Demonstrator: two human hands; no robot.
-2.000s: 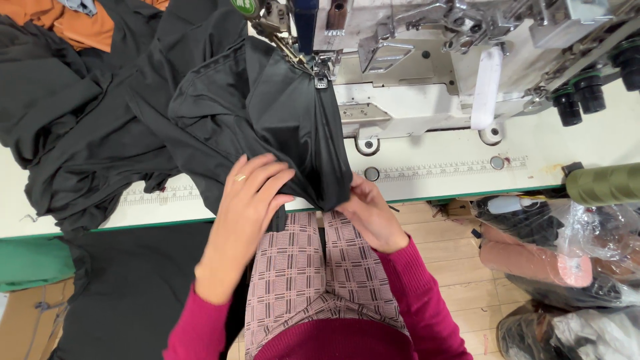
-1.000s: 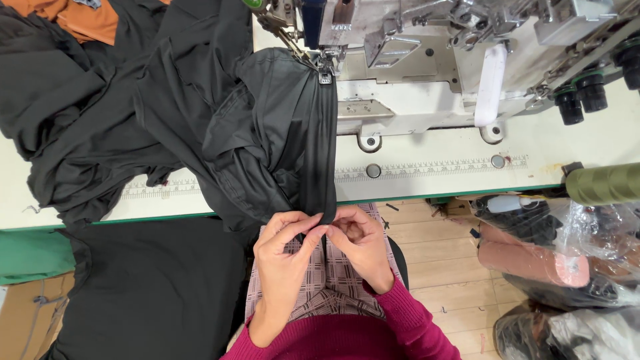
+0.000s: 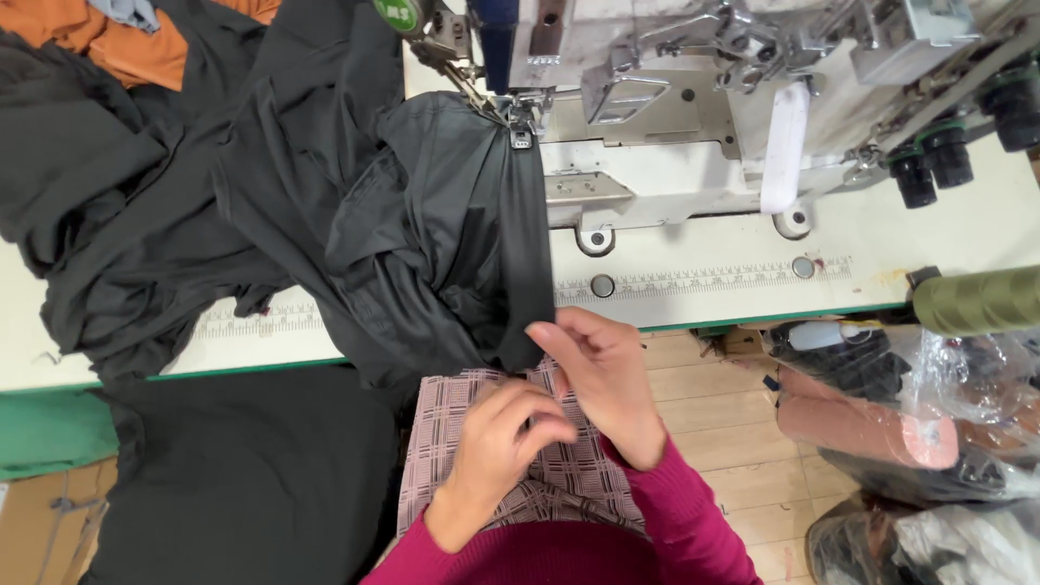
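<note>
A dark grey fabric garment lies on the white sewing table, its folded edge band running down from under the presser foot of an industrial sewing machine. At the lower end of that band, by the table's front edge, my right hand holds the fabric between thumb and fingers. My left hand hovers over the lap just below the cloth, its fingers loosely curled and apart, with nothing seen in it.
More dark fabric and orange cloth cover the table's left side. Dark cloth hangs below the edge. A ruler strip runs along the front. An olive thread cone and plastic-wrapped rolls are at the right.
Both hands pinched the band's lower end together a second ago. My left hand has since let go and moved down, while my right hand has stayed at the edge of the fabric.
</note>
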